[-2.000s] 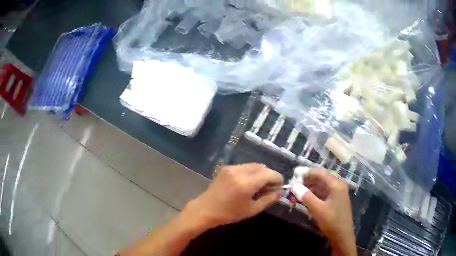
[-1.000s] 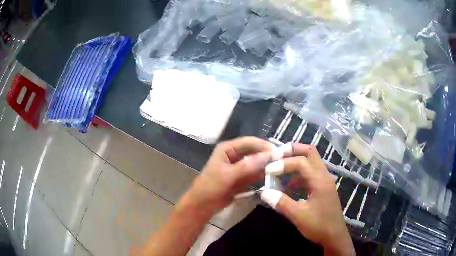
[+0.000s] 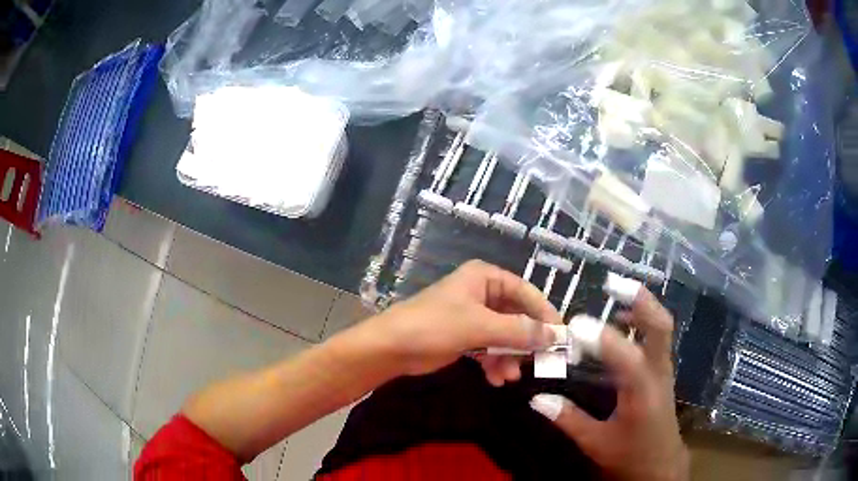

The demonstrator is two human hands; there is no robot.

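My left hand (image 3: pixel 470 319) holds a white housing (image 3: pixel 551 363) between thumb and fingers, over the near edge of the tray. A thin white stem shows beneath the left fingers. My right hand (image 3: pixel 621 376), with white finger cots on its fingertips, is beside the housing with its fingers spread and looks empty; it is slightly blurred. The clear tray (image 3: pixel 384 254) lies in front of me with rows of stemmed parts (image 3: pixel 509 224), thin white stems joined to short grey-white cylinders. The hands hide the tray's near right part.
A stack of white sheets (image 3: pixel 266 150) sits left of the tray. A grooved blue tray (image 3: pixel 97 136) is at the left table edge, by a red plastic piece (image 3: pixel 15 190). Clear bags with cream pieces (image 3: pixel 696 85) lie behind and overlap the tray. Another ribbed tray (image 3: pixel 786 380) is right.
The view has shifted, so the table items sit further left and higher. The hands were together around the white housing; now the right fingers have spread apart and the left hand keeps it.
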